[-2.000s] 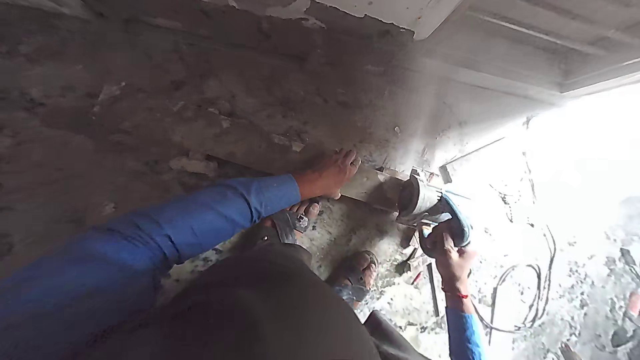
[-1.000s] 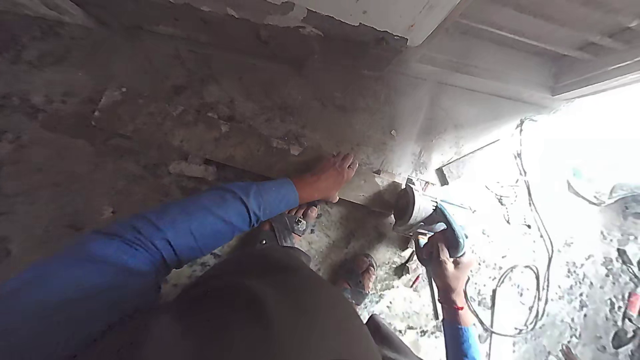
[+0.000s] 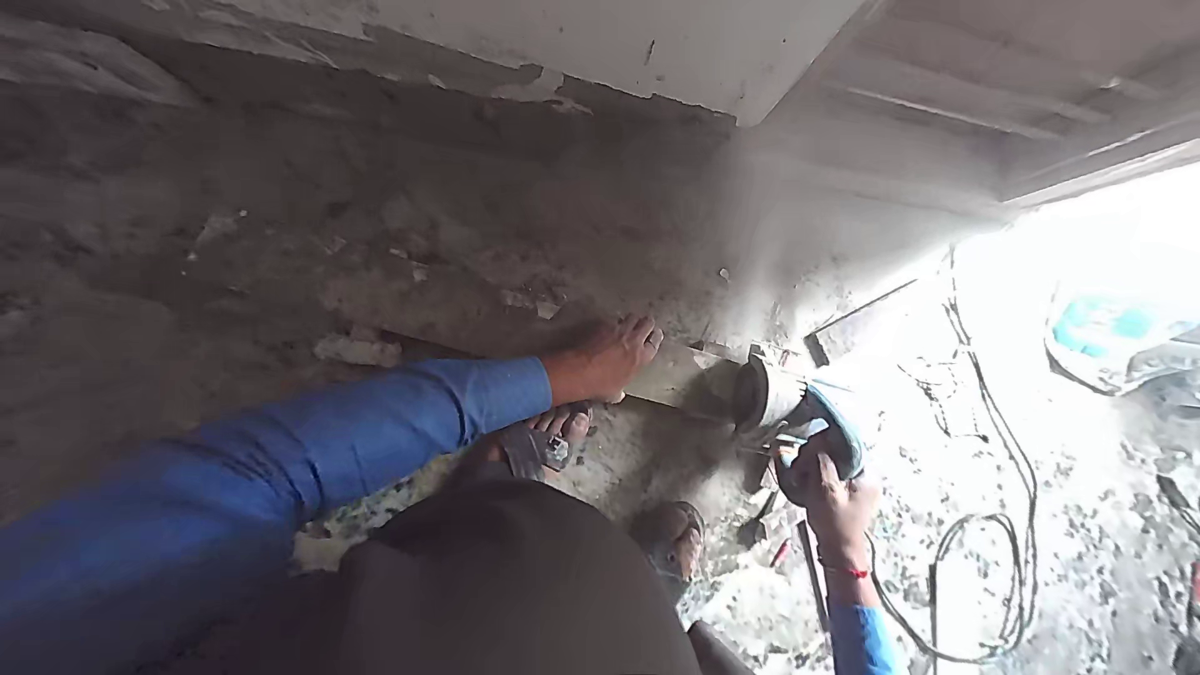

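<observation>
My right hand [image 3: 837,492] is shut around the handle of a blue circular saw [image 3: 834,422], whose pale round guard [image 3: 764,394] faces left over the far end of a flat board [image 3: 680,377]. Dust rises from where the saw meets the board. Pressing on the board left of the saw, my left hand [image 3: 607,358] has its fingers over the far edge. The saw's underside and blade are hidden.
My sandalled feet [image 3: 553,436] stand just this side of the board. A cable [image 3: 1017,450] loops over the bright floor at the right, near a plastic bag [image 3: 1106,342]. A pale wall panel [image 3: 600,42] rises beyond. Debris lies about.
The view has shifted, bringing the plastic bag further into sight at the right. Both hands stay at about the same places on the board and the saw.
</observation>
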